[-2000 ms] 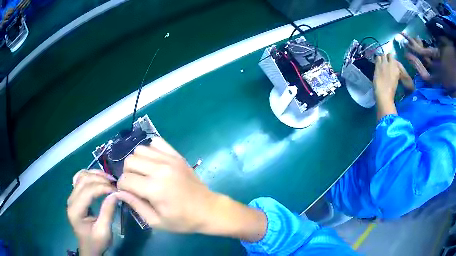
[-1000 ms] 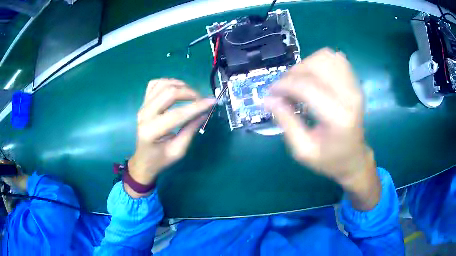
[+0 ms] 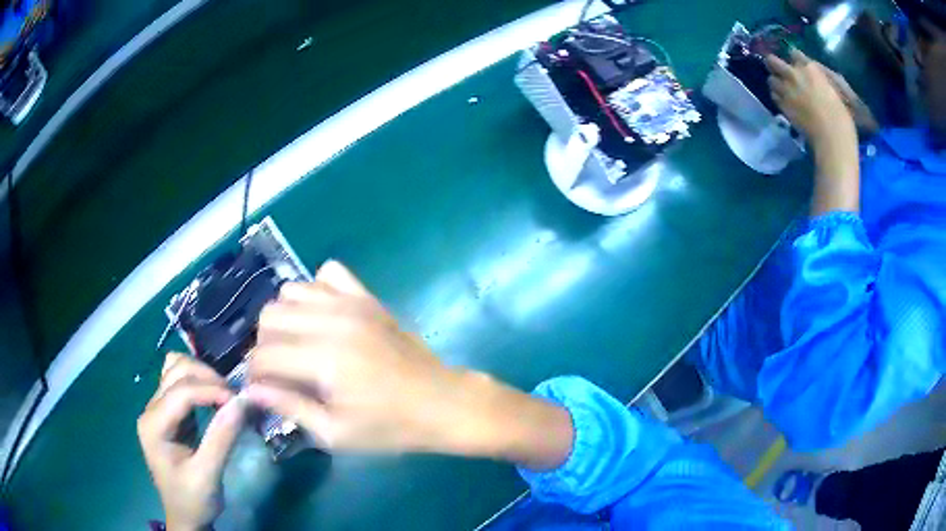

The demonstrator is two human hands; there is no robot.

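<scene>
An open unit with a black inner block (image 3: 223, 311) stands on the bench at the left, a pale thin wire looping over the block. Its near end and board are mostly hidden by my hands. My left hand (image 3: 192, 441) is at its near left, thumb and forefinger pinched. My right hand (image 3: 337, 368) reaches over its near right part, its fingertips meeting those of my left hand. Anything between the fingertips is too small and blurred to tell.
A second open unit (image 3: 612, 99) with a red wire stands on a white round base (image 3: 600, 182). Further right, a person's hand (image 3: 814, 99) works at another unit (image 3: 742, 88). A pale rail (image 3: 342, 140) curves behind the bench.
The view has swung right, so the unit in front of me sits further left. A second ago my hands were apart beside and over the board; now their fingertips meet at its near end.
</scene>
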